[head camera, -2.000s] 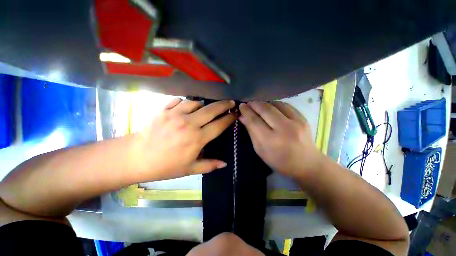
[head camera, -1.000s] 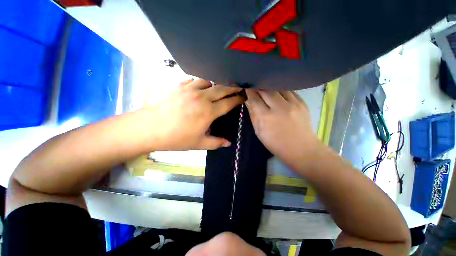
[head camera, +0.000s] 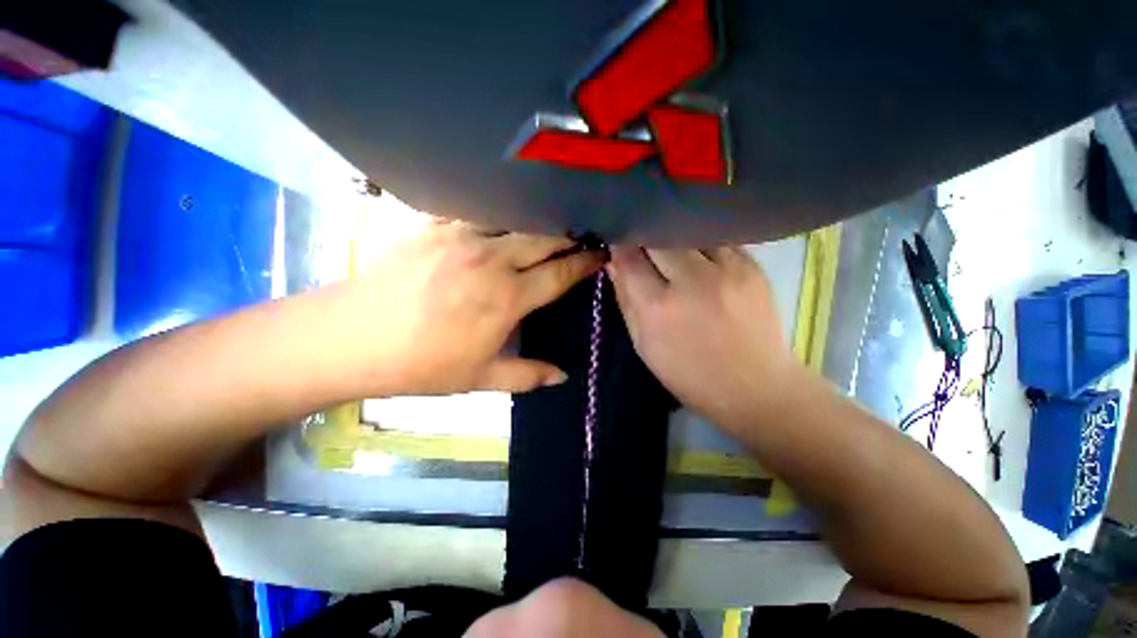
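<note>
A black fabric strap (head camera: 549, 449) runs from the near table edge up under the dark grey sewing machine head (head camera: 412, 112). A thin speckled cord (head camera: 591, 399) lies along its middle. My left hand (head camera: 461, 305) lies palm down on the strap's left side, fingertips by the cord's far end, thumb apart. My right hand (head camera: 698, 312) presses on the strap's right side, its fingertips close to the left ones. The machine head hides the needle area and the strap's far end, so whether the fingers pinch the cord is unclear.
Green-handled snips (head camera: 933, 299) lie at the right beside loose cords (head camera: 991, 374). Two blue bins stand at the far right, an upper one (head camera: 1072, 334) and a lower one with silvery pieces (head camera: 1072, 461). A large blue crate (head camera: 187, 237) is at the left. Yellow tape (head camera: 817, 293) frames the machine bed.
The camera view has shifted, moving the machine logo and crate in the picture. Both hands stay by the cord's far end; the right fingers look more curled than before.
</note>
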